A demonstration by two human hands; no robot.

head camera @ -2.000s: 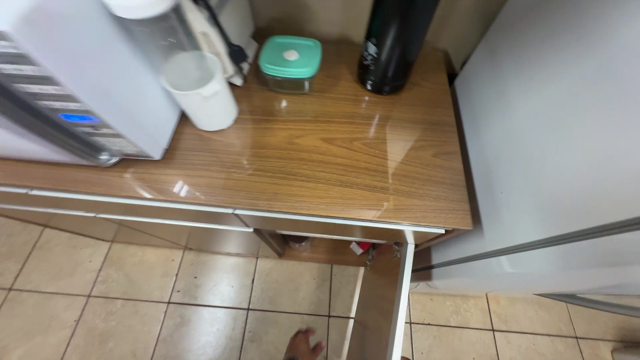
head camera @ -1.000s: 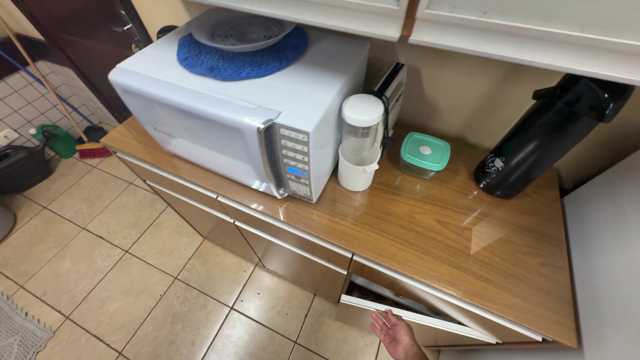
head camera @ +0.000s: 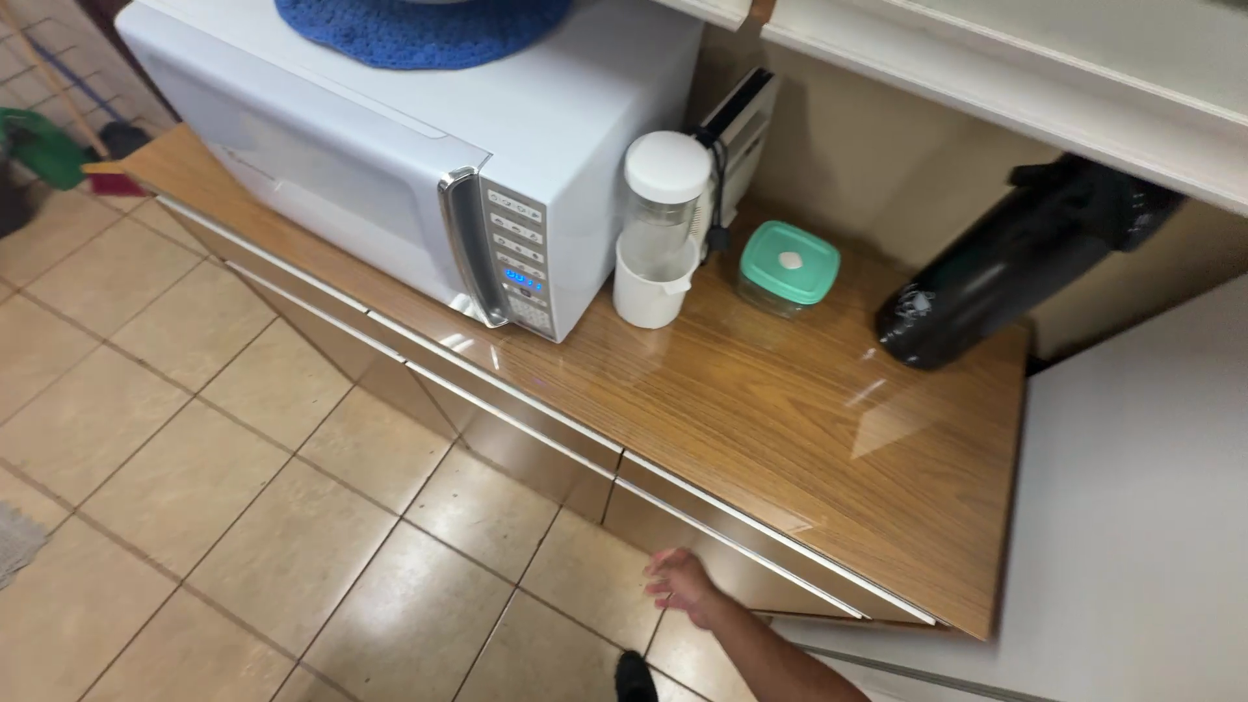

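My right hand [head camera: 682,587] is in front of the cabinet's right end, below the drawer edge, with its fingers loosely bent and nothing in them. Nearest to it is the wooden cabinet door [head camera: 697,546], under a drawer front [head camera: 770,546] that sits closed. On the wood-grain countertop [head camera: 780,390] stand a white-lidded clear container in a white cup [head camera: 651,283], a glass food container with a green lid [head camera: 790,261] and a black thermos [head camera: 985,263] that looks tilted in this view. My left hand is out of the picture.
A white microwave oven [head camera: 341,146] with a blue mat [head camera: 429,34] on top fills the counter's left part. White upper cabinets [head camera: 1024,88] overhang the back. A white appliance [head camera: 1150,468] borders the right end. A shoe [head camera: 635,678] shows on the tiled floor.
The cabinet door open in the first frame is shut in the later ones. The drawer that stood open one second ago is now closed, and my right hand is off its front.
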